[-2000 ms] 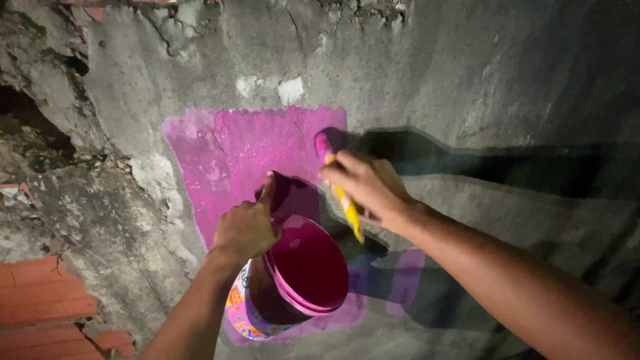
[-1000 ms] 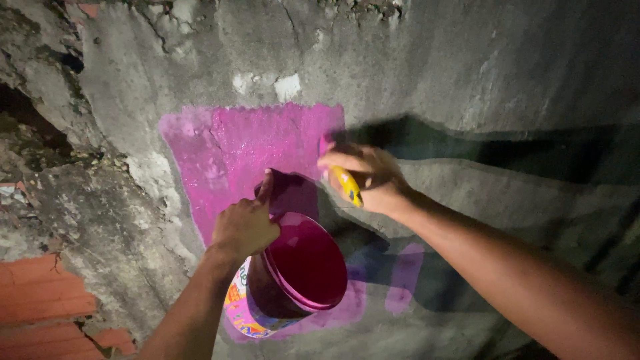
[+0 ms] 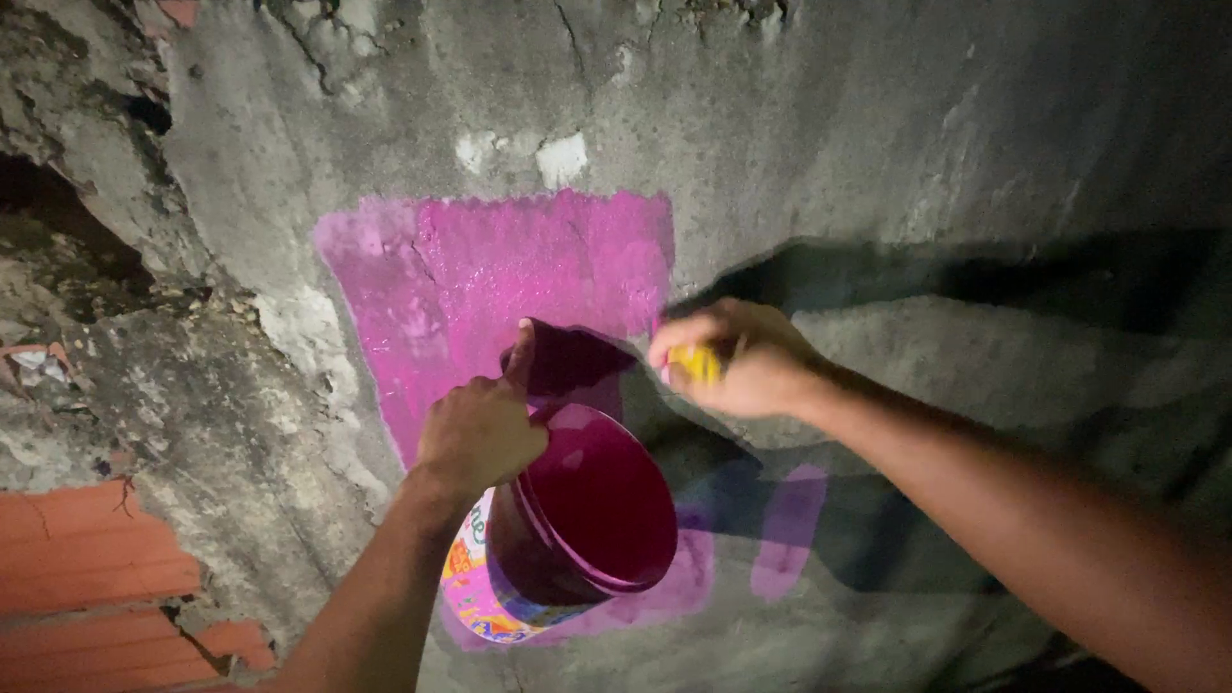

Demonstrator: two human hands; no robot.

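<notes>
My left hand (image 3: 486, 419) grips the rim of a plastic paint bucket (image 3: 558, 510), its index finger pointing up along the wall. The bucket tilts so that its magenta inside shows. To the right, my right hand (image 3: 736, 361) is closed around the yellow handle of a paintbrush (image 3: 695, 364); the bristles are mostly hidden by the fingers, near the right edge of the paint. A patch of wet magenta paint (image 3: 539, 260) covers the wall behind and above the bucket. A separate purple stroke (image 3: 789, 529) lies on the wall right of the bucket.
The rough grey plastered wall (image 3: 866, 144) fills the view. Broken plaster and a dark hole (image 3: 58, 221) lie at the left, with exposed orange bricks (image 3: 87, 549) below. Shadows of the arms and bucket fall across the wall.
My right hand with the paintbrush has moved down along the right edge of the painted patch, and the handle has turned. My left hand and the bucket have barely moved.
</notes>
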